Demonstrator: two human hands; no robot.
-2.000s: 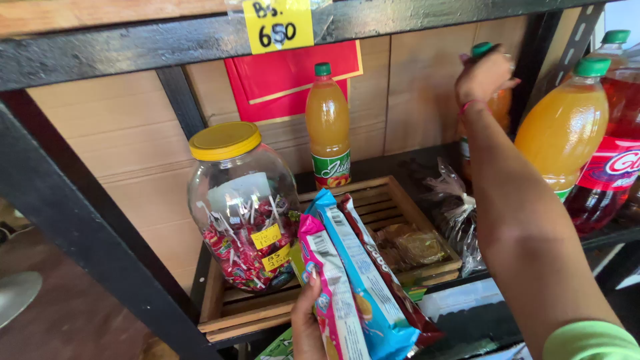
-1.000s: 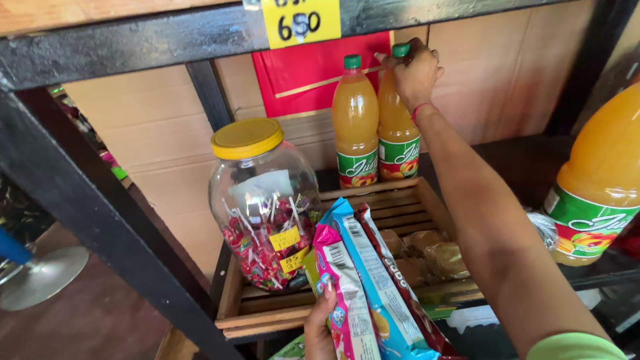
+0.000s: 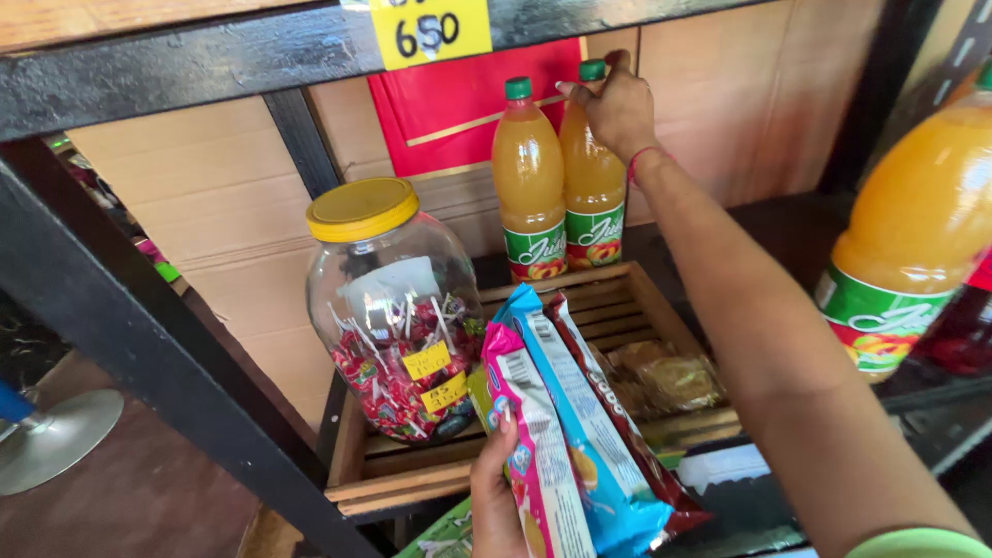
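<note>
My left hand [image 3: 496, 484] holds several long biscuit packets, among them a pink one [image 3: 535, 449], a blue one [image 3: 585, 418] and a dark brown one [image 3: 628, 418], over the front of a slatted wooden tray. My right hand [image 3: 616, 108] is at the green cap of a juice bottle [image 3: 593, 174], its fingers spread around the neck; whether they grip it is unclear. A second juice bottle [image 3: 529, 178] stands upright just left of it, behind the tray.
The wooden tray [image 3: 418, 496] holds a yellow-lidded jar [image 3: 387, 302] of lollipops and some bagged brown items [image 3: 666, 376]. A larger juice bottle [image 3: 914, 225] stands at the right. A black shelf beam [image 3: 194, 58] crosses above, and a black post [image 3: 155, 325] slants at left.
My right hand has carried a juice bottle from the right to beside the other one behind the tray. Its fingers have since loosened around the cap. The packets remain in my left hand.
</note>
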